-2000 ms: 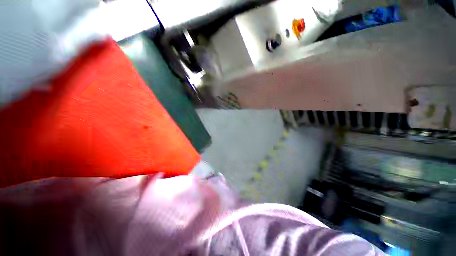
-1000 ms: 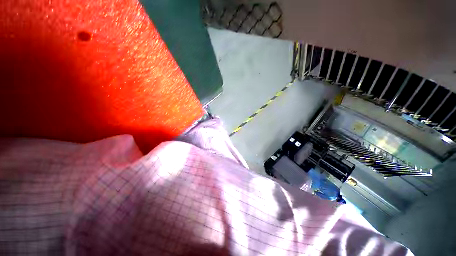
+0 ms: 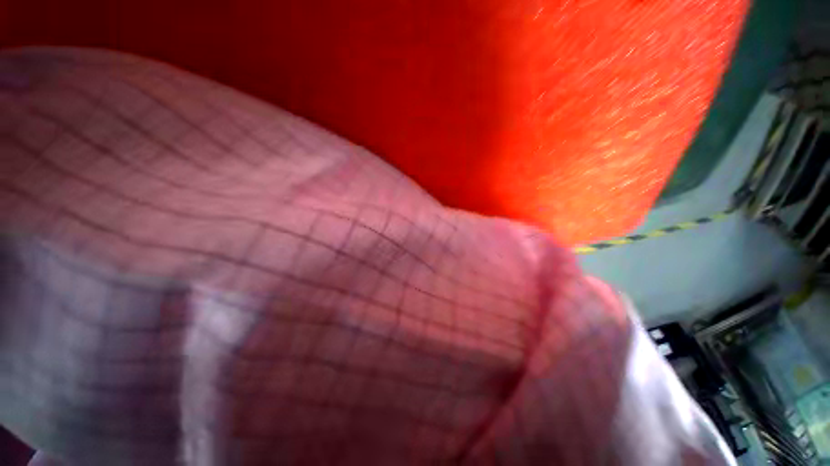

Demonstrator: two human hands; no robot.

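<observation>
A bright red-orange mat (image 3: 582, 109) fills the top of the view, very close to the camera. A pink garment with a dark grid pattern (image 3: 364, 264) fills the lower left and middle and lies against the mat's near edge. Neither my left hand nor my right hand shows. The picture is partly blurred.
A dark green surface (image 3: 728, 100) borders the mat on the right. Beyond it lie a pale floor with a yellow-black striped line (image 3: 651, 238), a rack with bars (image 3: 801, 168) at the right edge, and black equipment (image 3: 696, 364) at the lower right.
The camera has turned and moved closer to the mat. The mat's right edge, the floor and the rack have shifted right in the picture. The garment covers more of the left side.
</observation>
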